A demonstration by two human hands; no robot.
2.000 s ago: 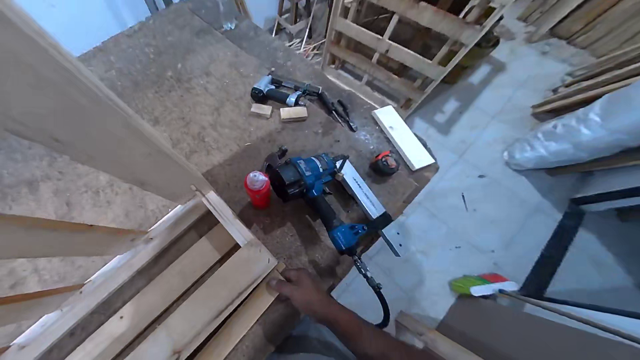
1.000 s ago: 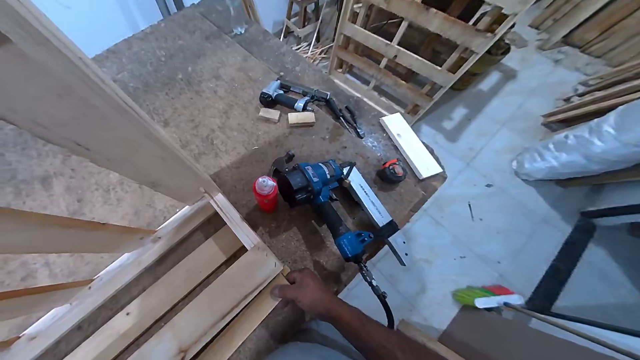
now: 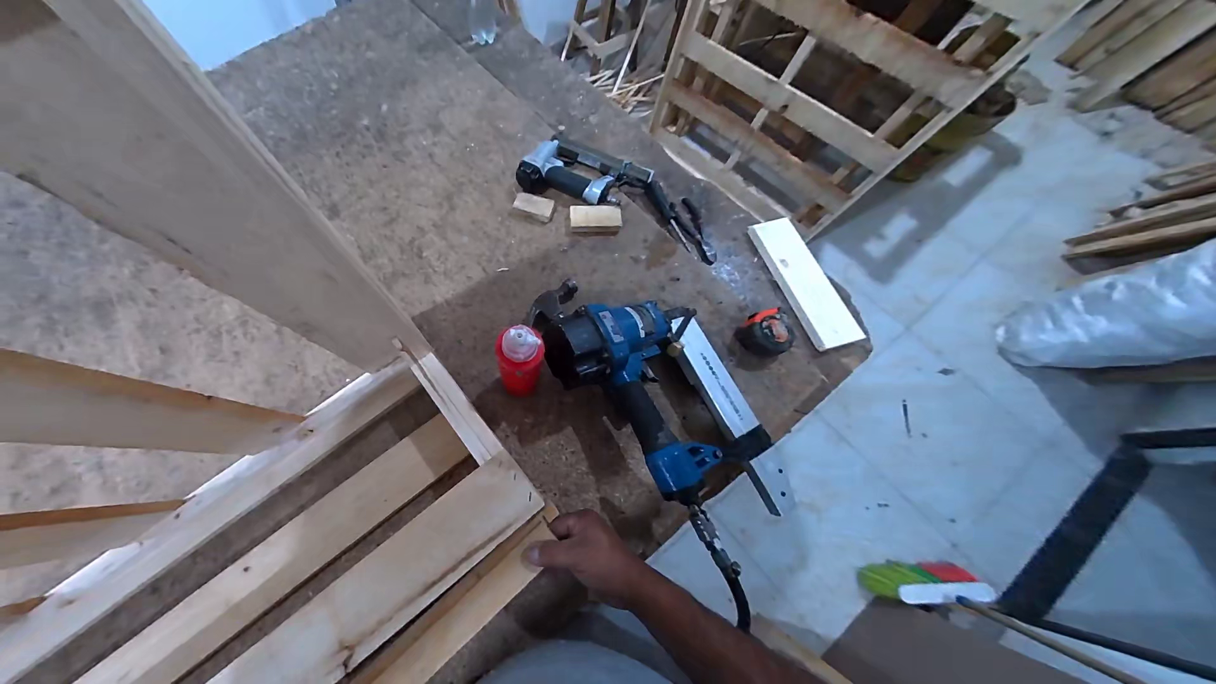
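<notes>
My right hand (image 3: 591, 559) grips the end of a wooden slat (image 3: 465, 608) at the near corner of a slatted wooden frame (image 3: 380, 579). My left hand is out of view. Just beyond my right hand, a blue pneumatic nailer (image 3: 627, 370) with a hose fitted lies on the worktable (image 3: 370, 123). Beside its black end stand a red bottle (image 3: 520, 359) and the head of a claw hammer (image 3: 551, 302). A tape measure (image 3: 766, 332) lies to its right. Farther back is a smaller air nailer (image 3: 570, 173).
Two small wood blocks (image 3: 596, 219), pliers (image 3: 695, 228) and a pale board (image 3: 807, 283) lie on the worktable. A slatted wooden crate (image 3: 788, 95) stands behind it. On the tiled floor at the right are a broom (image 3: 923, 581), a plastic-wrapped roll (image 3: 1111, 309) and stacked planks.
My right hand stays at the frame's corner in all the frames, and the tools lie where they were. Nothing has plainly been picked up or set down.
</notes>
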